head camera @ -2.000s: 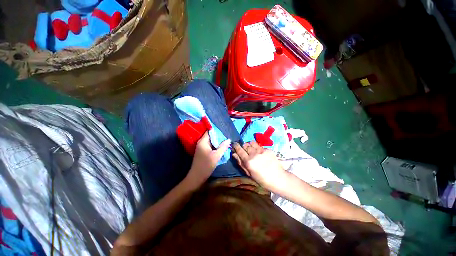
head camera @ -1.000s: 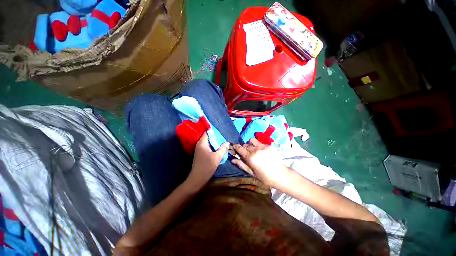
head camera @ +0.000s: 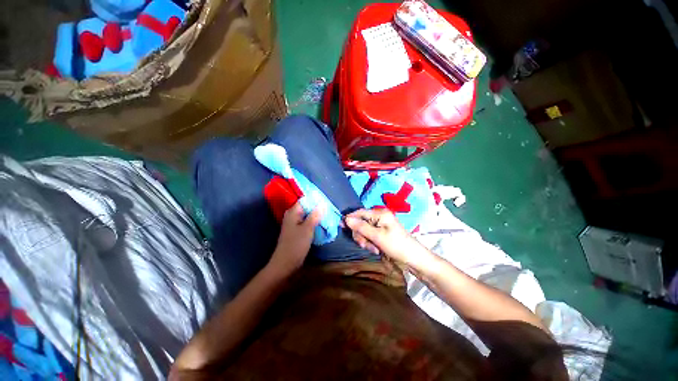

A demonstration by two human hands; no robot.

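Observation:
A light blue plush piece (head camera: 314, 199) lies folded on my lap, over the thigh of the blue jeans. Its red bow (head camera: 282, 196) shows on the left side. My left hand (head camera: 296, 232) grips the lower part of the piece below the bow. My right hand (head camera: 374, 229) is at the lower right edge of the piece, its thumb and fingertips pinched together. Something small and dark shows at these fingertips, too small to tell what it is.
A brown carton (head camera: 178, 104) with plush pieces stands at front left. A red stool (head camera: 416, 104) at front right holds a paper slip (head camera: 385, 58) and a patterned pencil case (head camera: 440, 40). A woven sack (head camera: 111, 231) lies left. Blue-red pieces (head camera: 405, 197) lie on white sheeting (head camera: 476, 260) right.
My left hand has shifted slightly down and its grip on the piece has changed. My right fingertips have pulled slightly away from my left hand. The view has shifted a little.

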